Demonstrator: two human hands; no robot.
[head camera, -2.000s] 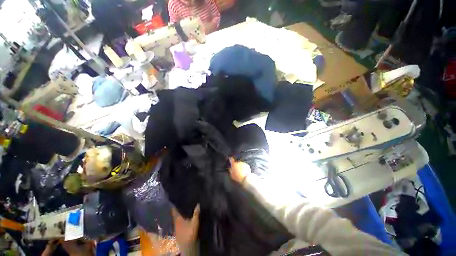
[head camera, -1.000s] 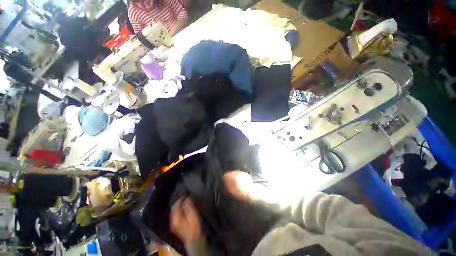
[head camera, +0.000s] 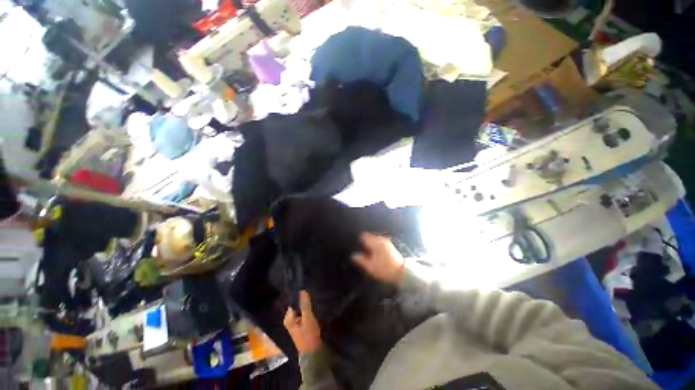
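Note:
A large black garment (head camera: 335, 297) lies over the table's front edge and my lap. My left hand (head camera: 303, 326) is at the garment's left part, its thumb up and its fingers closed on a fold of the dark cloth. My right hand (head camera: 381, 259) lies on top of the garment at the centre, its fingers spread; the fingertips are blurred, and I cannot see cloth pinched in them. More dark cloth (head camera: 293, 152) is heaped behind the garment.
A white sewing machine (head camera: 488, 183) stands at right under glare, with black-handled scissors (head camera: 528, 245) on its bed. A blue bin (head camera: 602, 305) with scraps is at far right. Blue cloth (head camera: 369, 57) and a black panel (head camera: 451, 126) lie behind. A cluttered basket (head camera: 209, 251) is at left.
The garment has been turned and spread flatter toward me. My right hand has opened out over it. My left hand has moved slightly right, its thumb now upright at a fold.

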